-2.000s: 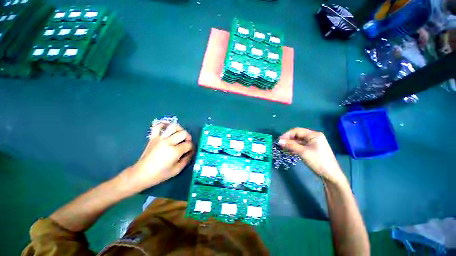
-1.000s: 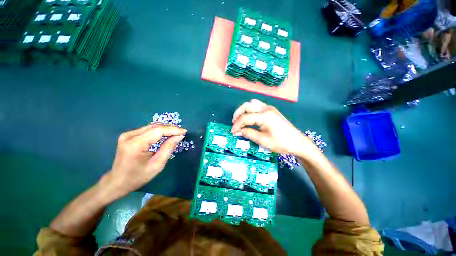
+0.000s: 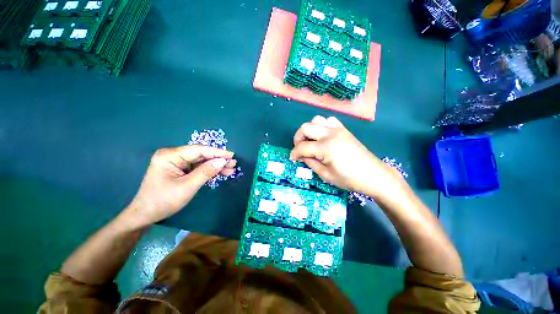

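Note:
A green PCB panel (image 3: pixel 293 236) with three rows of three white squares lies in front of me. My right hand (image 3: pixel 331 153) is over its top edge, thumb and finger pinched at the top middle unit; any part between them is hidden. My left hand (image 3: pixel 184 178) is left of the panel, thumb and fingertips together over the left pile of small whitish components (image 3: pixel 207 137); whether it holds one is too small to tell. The right component pile (image 3: pixel 393 164) is partly covered by my right hand and wrist.
A stack of PCB panels (image 3: pixel 331 49) stands on a pink pad (image 3: pixel 270 67) beyond the panel. More green panel stacks (image 3: pixel 92 37) are at the upper left. A blue bin (image 3: pixel 465 165) is at right. Clear plastic bags (image 3: pixel 479 101), a black container (image 3: pixel 436 15) and a blue basket (image 3: pixel 522 24) are upper right.
My right hand has moved from the right pile to the panel's top edge and stays there. My left hand has turned, its fingertips now pinched beside the left pile. The view has shifted slightly.

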